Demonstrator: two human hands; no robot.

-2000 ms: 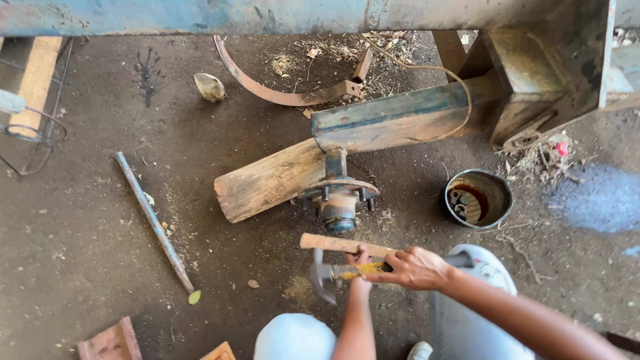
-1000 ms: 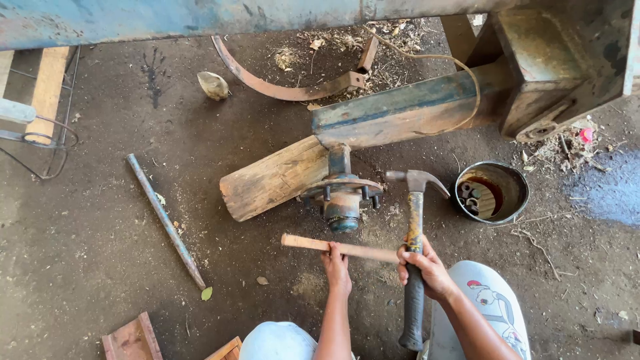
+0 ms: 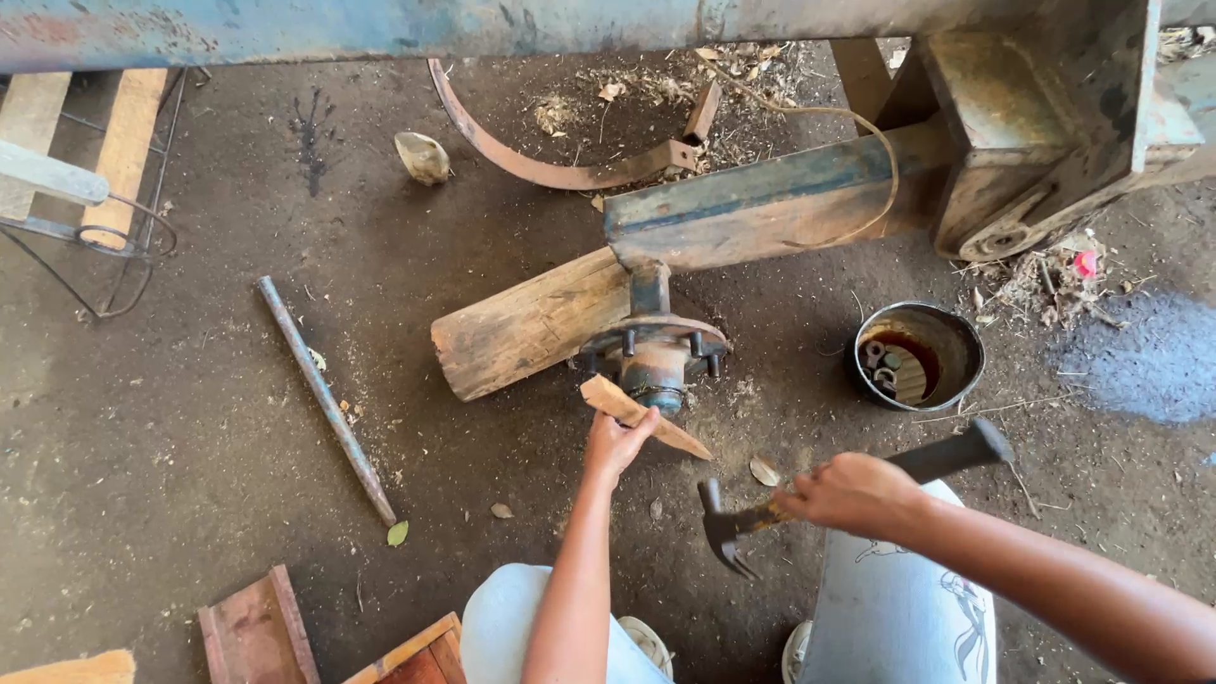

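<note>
My left hand [image 3: 617, 442] grips a short pointed piece of wood [image 3: 622, 404] just in front of the grease cap of a wheel hub [image 3: 655, 356] with studs. That hub sits at the end of a steel axle beam [image 3: 779, 204]; a wooden block [image 3: 532, 323] lies beside it. In my right hand [image 3: 855, 494] is a claw hammer [image 3: 727, 527], held near the middle of its handle, the head toward the left and the dark grip toward the upper right.
A metal pot [image 3: 969, 356] with dark liquid and metal parts stands right of the hub. A metal pipe [image 3: 328, 404] lies at left, a curved steel strip [image 3: 570, 176] behind. A painted beam [image 3: 570, 28] crosses the top. A rusty channel piece [image 3: 256, 632] lies lower left.
My left hand has brought the wood up to the hub and turned it. The hammer, upright with its head up one second ago, now lies across, its head toward the left.
</note>
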